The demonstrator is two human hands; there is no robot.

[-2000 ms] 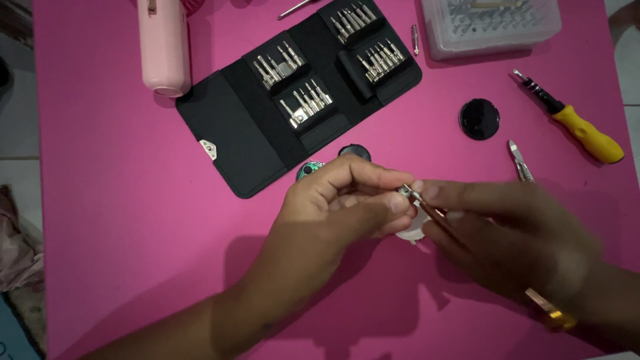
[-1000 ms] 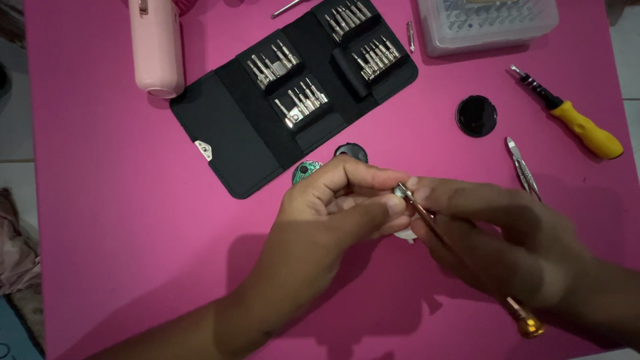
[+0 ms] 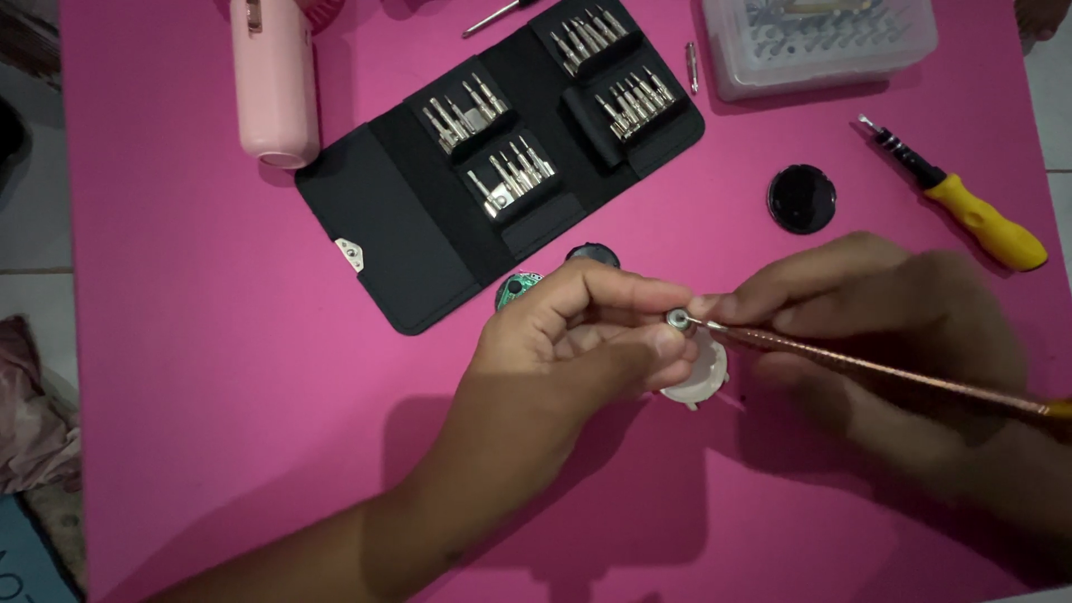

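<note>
Between the thumb and fingers of my left hand [image 3: 578, 343] is a small round metal part [image 3: 678, 319]. My right hand [image 3: 879, 327] grips a slender copper-coloured precision screwdriver [image 3: 863, 362], whose thin tip meets the metal part. Under my fingers lies a white round plastic piece [image 3: 702, 377] with small tabs, partly hidden. Beyond my left hand are a green circuit board [image 3: 517, 287] and a dark round piece [image 3: 593, 254], both partly covered by the hand.
An unfolded black bit case [image 3: 394, 226] holds several metal bits. Around it are a pink handheld device [image 3: 276, 92], a clear plastic box [image 3: 825, 63] of bits, a black disc [image 3: 801, 198] and a yellow-handled screwdriver [image 3: 988, 222], on a pink tabletop [image 3: 209, 402].
The copper-coloured screwdriver's handle end has swung up and to the right, so the shaft lies flatter across my right hand. My left hand stays closed on the small metal part.
</note>
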